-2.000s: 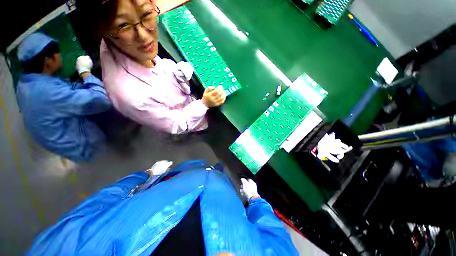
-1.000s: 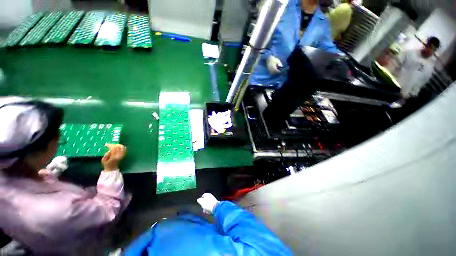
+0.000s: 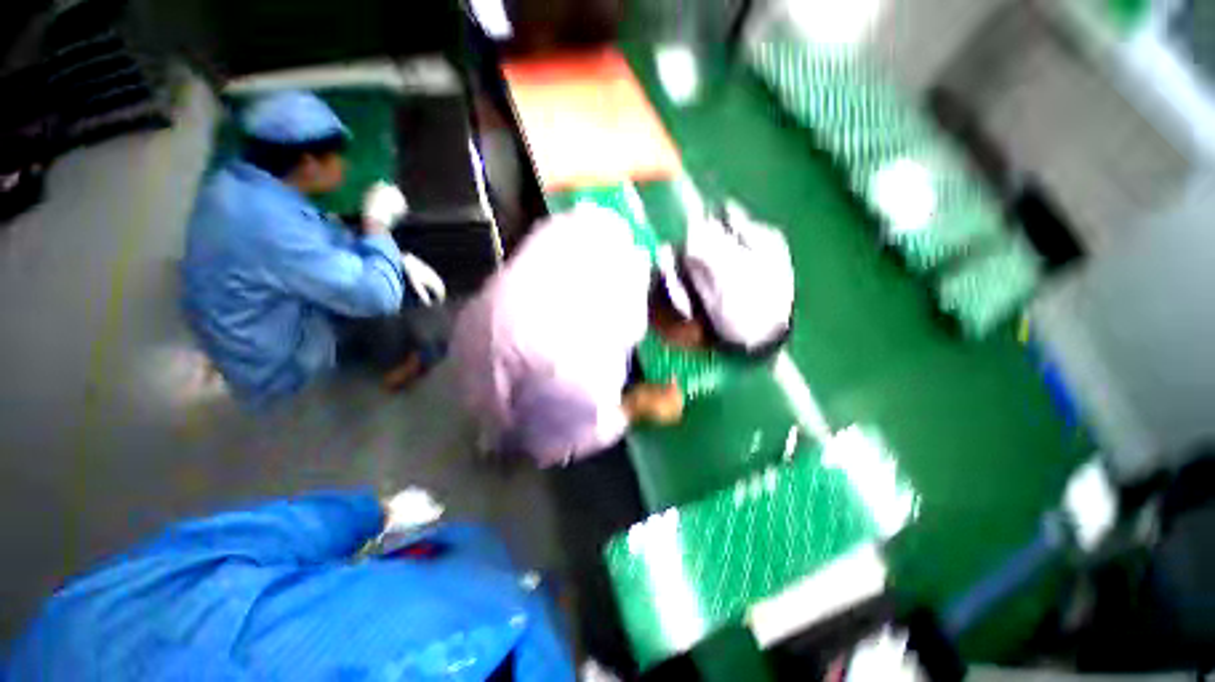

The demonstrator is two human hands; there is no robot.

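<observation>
A long green PCB panel (image 3: 753,546) with rows of white marks lies on the green bench (image 3: 933,380) at the right front, partly over its dark edge. My left hand (image 3: 413,509), in a white glove, is beside my blue sleeve, away from the bench; blur hides its fingers and whether it holds anything. My right hand is not clearly in view; only a small white patch shows at the bottom edge, and I cannot tell what it is. A white strip (image 3: 819,596) lies along the panel's near right side.
A person in pink (image 3: 560,346) with a white cap leans over the bench. A person in blue (image 3: 287,253) sits at the far left, wearing white gloves. Several green panels (image 3: 879,173) line the bench's back. An orange board (image 3: 593,113) lies at the far end.
The view has swung left and blurred. The person in pink now bends low over the bench. My left glove shows clear of my body; my right glove has left clear view.
</observation>
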